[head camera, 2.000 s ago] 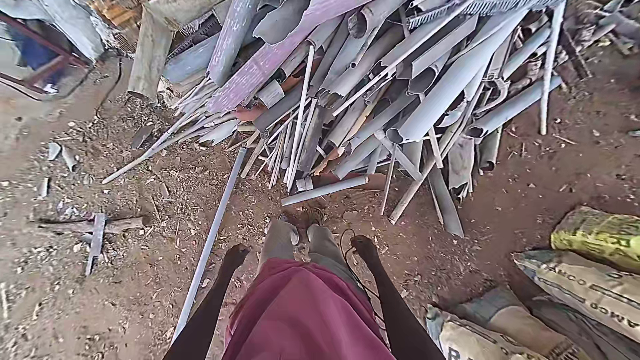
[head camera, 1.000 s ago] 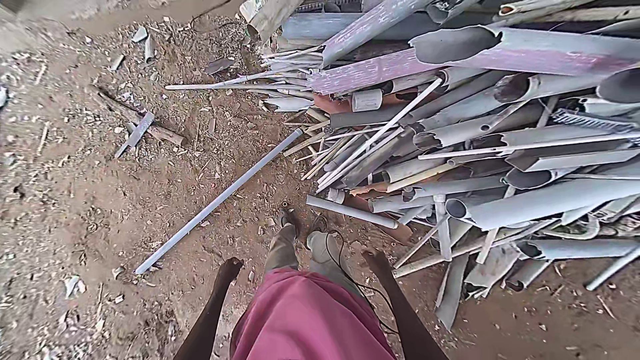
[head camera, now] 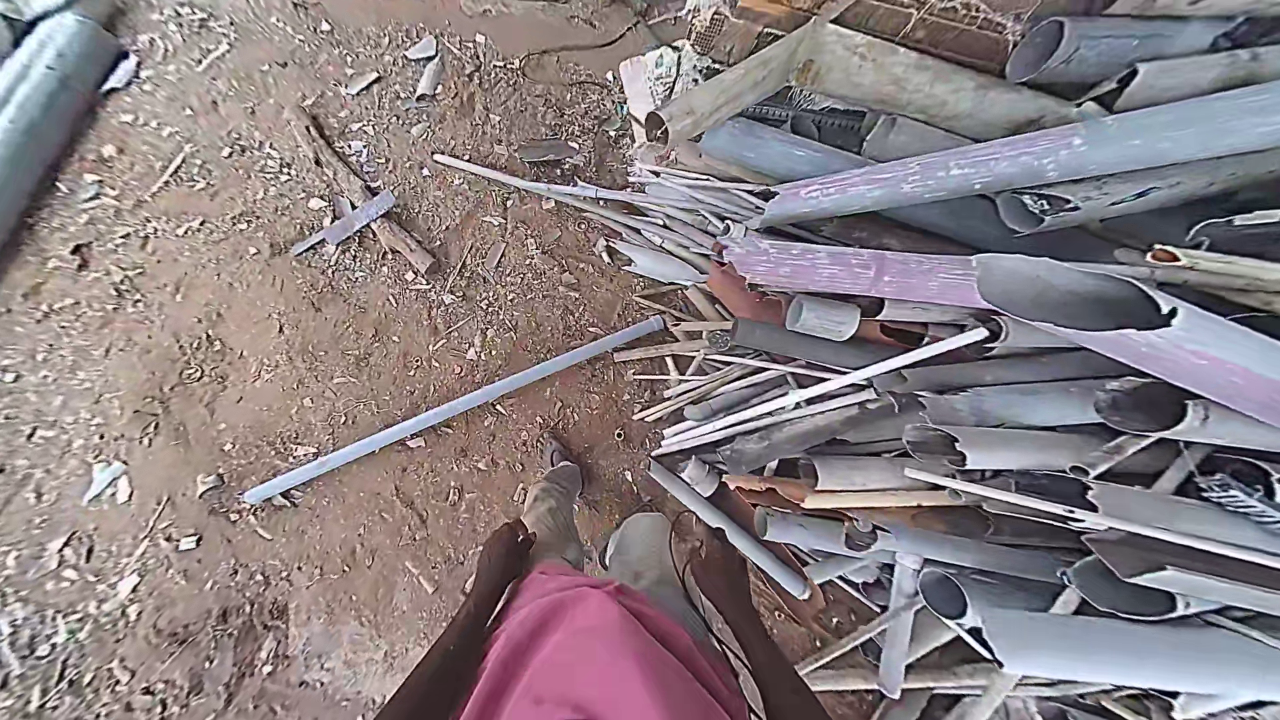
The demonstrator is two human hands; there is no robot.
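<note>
My left hand (head camera: 503,552) hangs beside my left thigh, its fingers curled and nothing seen in it. My right hand (head camera: 712,555) is low by my right leg, near a thin dark cord (head camera: 690,590) that loops down along the leg; whether the hand holds the cord is unclear. A long grey plastic pipe (head camera: 450,408) lies slantwise on the dirt ahead of my left foot. A shorter grey pipe piece (head camera: 730,528) rests at the pile's edge, just beyond my right hand.
On the right spreads a large pile of split and whole plastic pipes (head camera: 1020,390). A wooden stick (head camera: 360,190) with a flat grey strip (head camera: 345,222) across it lies at the upper left. A large grey rounded object (head camera: 50,100) stands in the top left corner.
The view has turned far to the left, so the pile now fills the right side and the sacks seen two seconds ago are out of view. Both hands stay low beside the legs.
</note>
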